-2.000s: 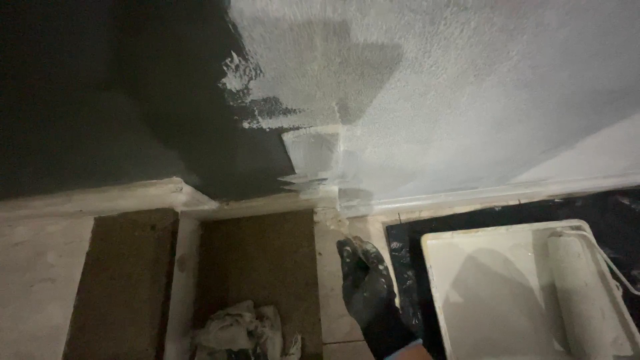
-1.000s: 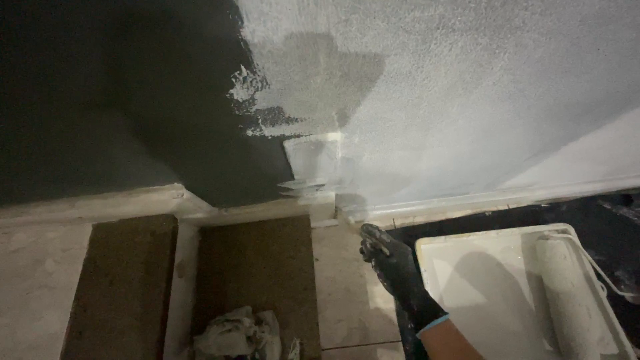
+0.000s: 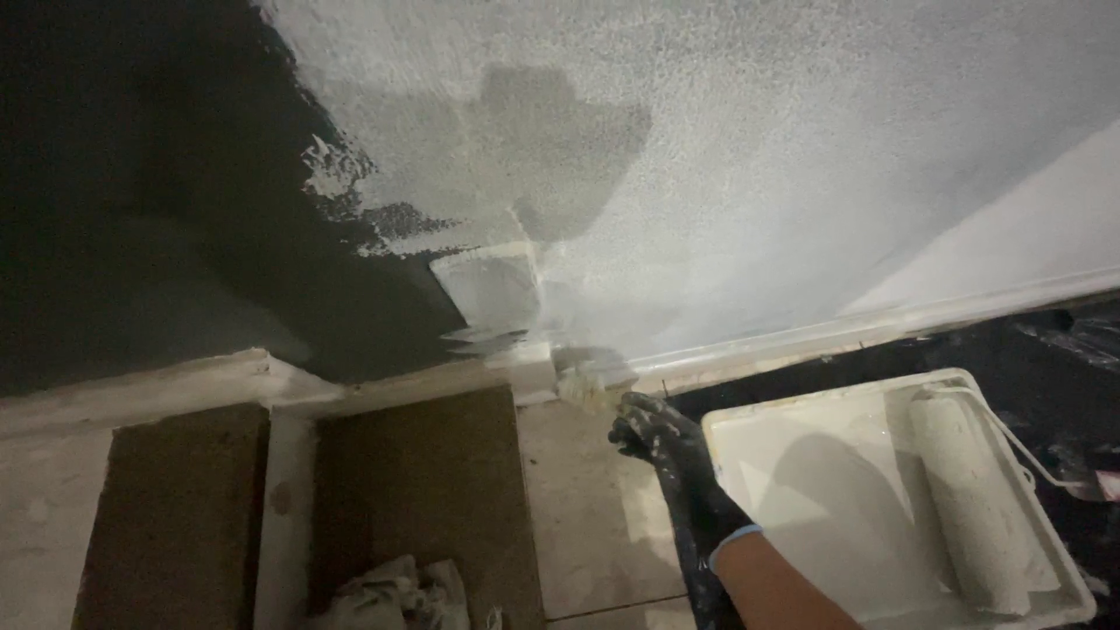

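Observation:
My right hand (image 3: 652, 433), in a black glove smeared with light paint, is closed around what looks like a paintbrush (image 3: 595, 389). Most of its handle is hidden by the fingers. Its pale bristles, somewhat blurred, are at the bottom of the wall by the white baseboard (image 3: 744, 354). Fresh light paint covers much of the wall (image 3: 717, 175), while the part at the left is dark (image 3: 175, 175). A smooth brushed patch (image 3: 492, 289) lies just above the baseboard, at the border of the two colours. My left hand is out of view.
To the right, a paint tray (image 3: 814, 490) holding light paint and a paint roller (image 3: 971, 499) rests on black sheeting (image 3: 1059, 350). Brown boards or mats (image 3: 420, 472) lie on the tiled floor (image 3: 586, 525) at the left. A crumpled white cloth or plastic (image 3: 402, 599) is at the bottom.
Since two seconds ago, my gloved hand has turned and shifted slightly relative to the tray, and more of the forearm shows. The brush remains low by the baseboard.

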